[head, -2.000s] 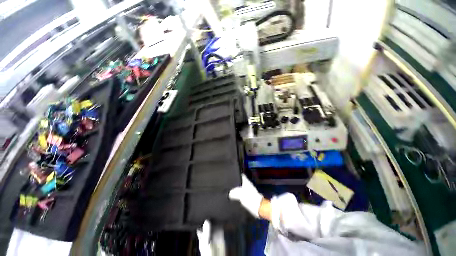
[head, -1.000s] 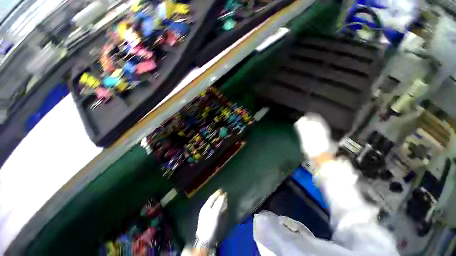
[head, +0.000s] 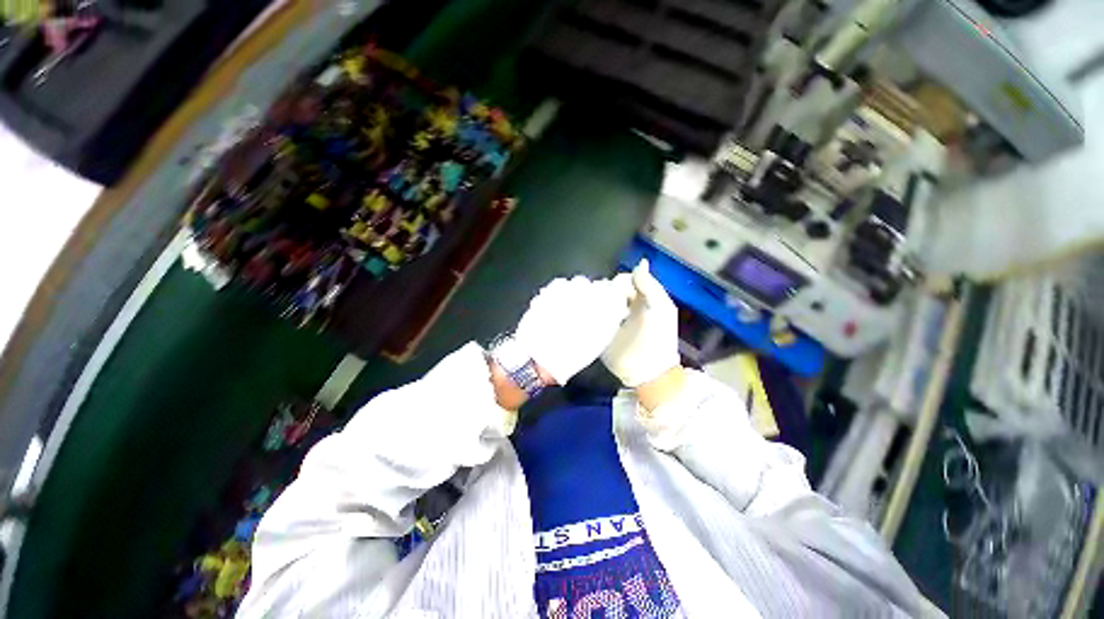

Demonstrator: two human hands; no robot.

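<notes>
My left hand [head: 571, 329], in a white glove with a watch at the wrist, is raised in front of my chest. My right hand [head: 645, 329], also white-gloved, is beside it, and the two touch at the fingers. Whether anything small is between the fingers cannot be told. A tray of many coloured binder clips [head: 363, 181] lies on the green belt to the upper left of my hands, with a reddish-brown strip [head: 450, 284] along its near edge.
More clips [head: 230, 562] lie at the lower left. Black empty trays [head: 654, 55] are at the top. A bench machine [head: 765, 276] with a small purple screen and blue front edge is at the right. A raised shelf holds a black tray [head: 121, 103] at the upper left. A pale pad [head: 745, 389] lies below the machine.
My right hand has left the black trays and my left hand has come up; both now meet at my chest. The view has turned, and the machine shows more fully.
</notes>
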